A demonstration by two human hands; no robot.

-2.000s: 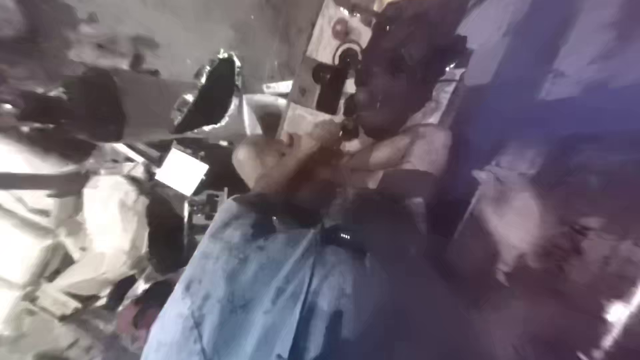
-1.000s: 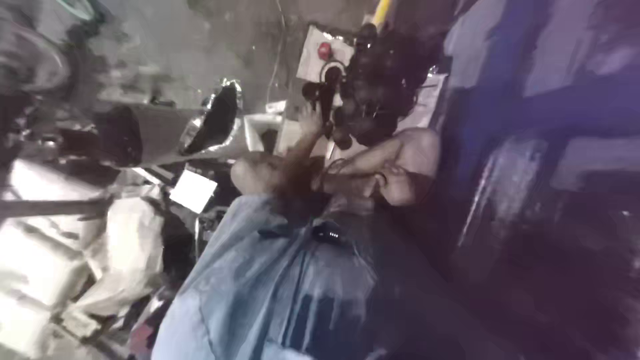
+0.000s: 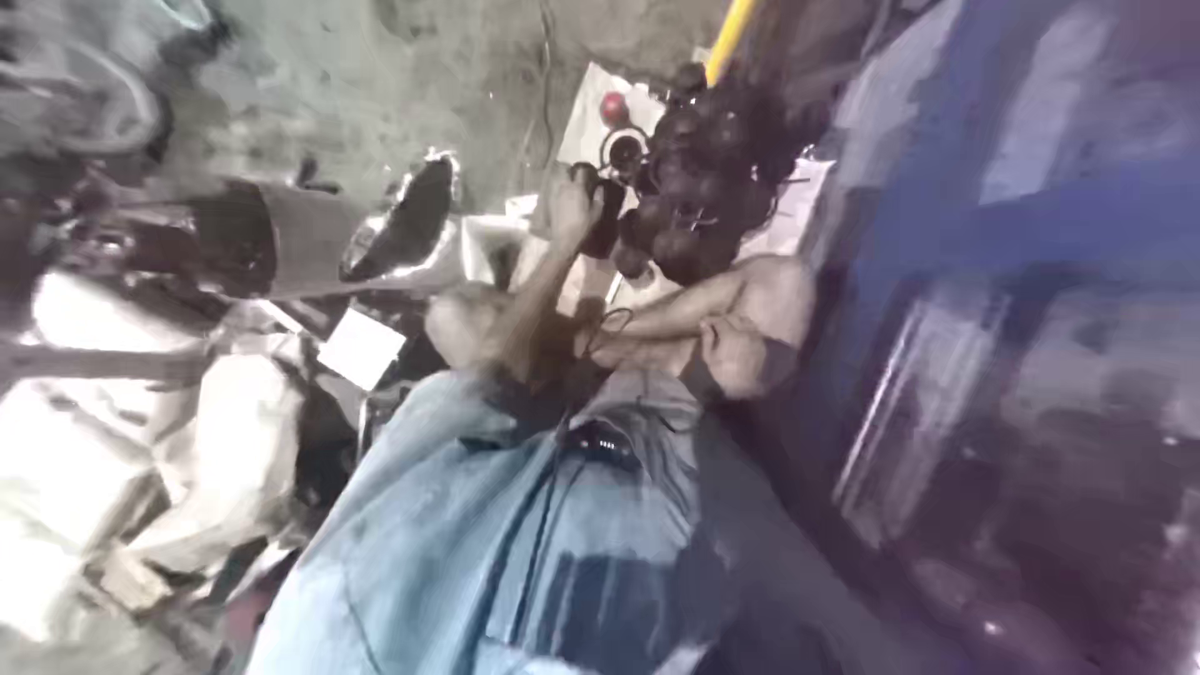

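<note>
My left hand point(image 3: 570, 208) reaches forward and touches the left side of a dark object point(image 3: 605, 217); blur hides whether its fingers close around it. My right hand point(image 3: 733, 352) rests by my bent right leg, its fingers partly curled, and I cannot tell whether anything is in it. In front of me a pile of dark rounded pieces point(image 3: 703, 178) lies on a pale sheet point(image 3: 586, 112). Left of the pile are a dark ring-shaped part point(image 3: 624, 150) and a small red ball-like thing point(image 3: 614, 110). A thin dark loop point(image 3: 614, 322) shows between my legs.
A yellow bar point(image 3: 729, 42) stands beyond the pile. To the left are a large cylindrical container point(image 3: 319, 239) with a ragged dark opening, a white square piece point(image 3: 362, 349) and pale crumpled sacks point(image 3: 230, 450). A blue structure point(image 3: 1012, 225) runs along the right side.
My hands were close together in front of me two seconds ago. The left has since moved forward to the dark object; the right has drawn back to my right leg.
</note>
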